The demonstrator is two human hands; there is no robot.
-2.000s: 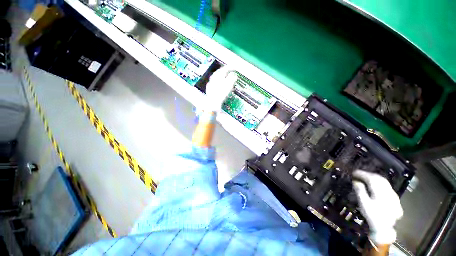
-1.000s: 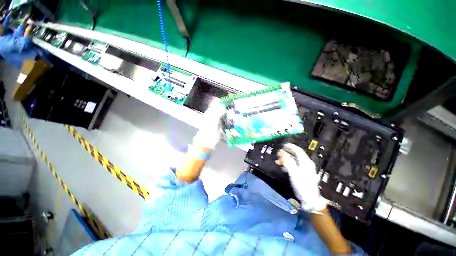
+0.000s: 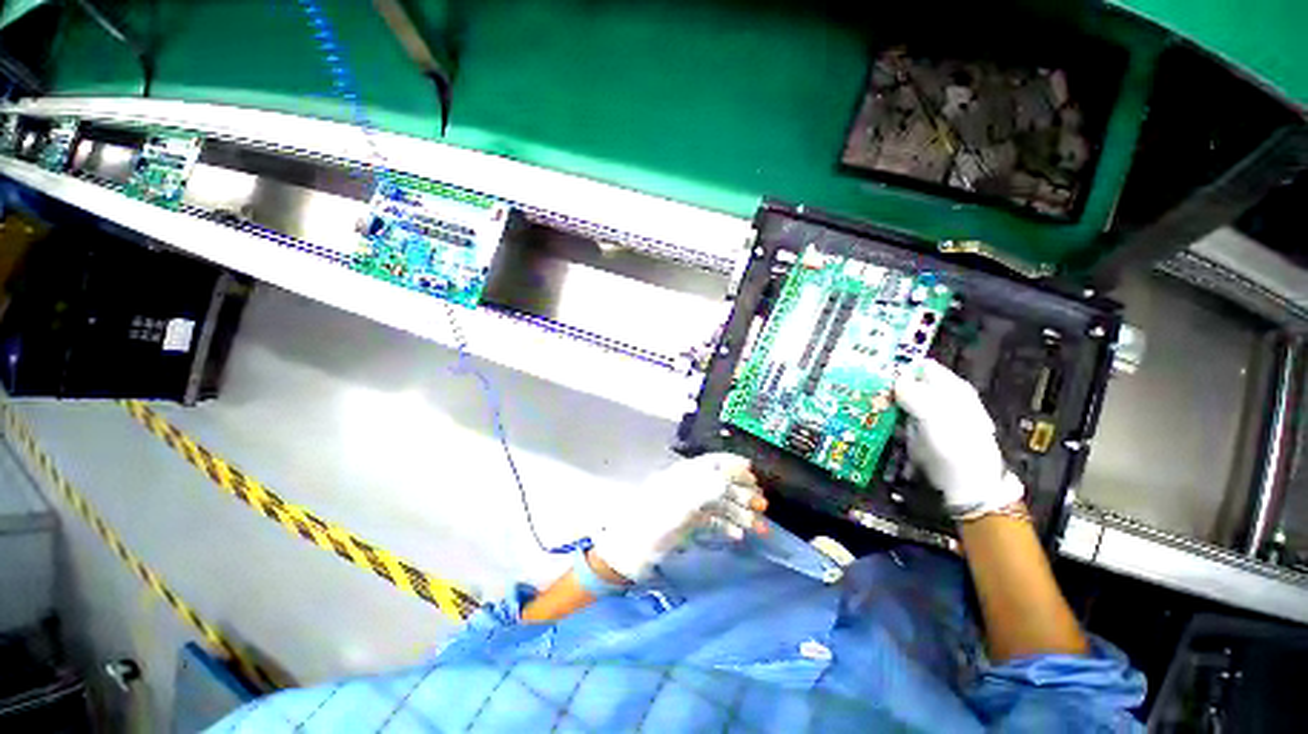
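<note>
A green circuit board (image 3: 825, 351) lies in or just over the left pocket of the black solder pallet (image 3: 1011, 394), slightly tilted against its frame. My gloved right hand (image 3: 954, 437) is at the board's right edge, fingertips on that edge; whether it grips is hard to tell. My gloved left hand (image 3: 681, 513) is off the board, near the pallet's lower left corner, fingers partly curled, holding nothing visible. The pallet's right pocket holds no board and shows a small yellow insert (image 3: 1041, 435).
The conveyor rail (image 3: 574, 344) runs left, carrying another circuit board (image 3: 426, 241) and smaller ones farther off. A parts tray (image 3: 975, 126) lies on the green bench behind. A blue coiled cord (image 3: 333, 65) hangs over the line. A black bin (image 3: 108, 323) stands at left.
The board has moved from my left hand above the rail to the pallet's left pocket. My left hand has let go and dropped back; my right hand has moved to the board's right edge.
</note>
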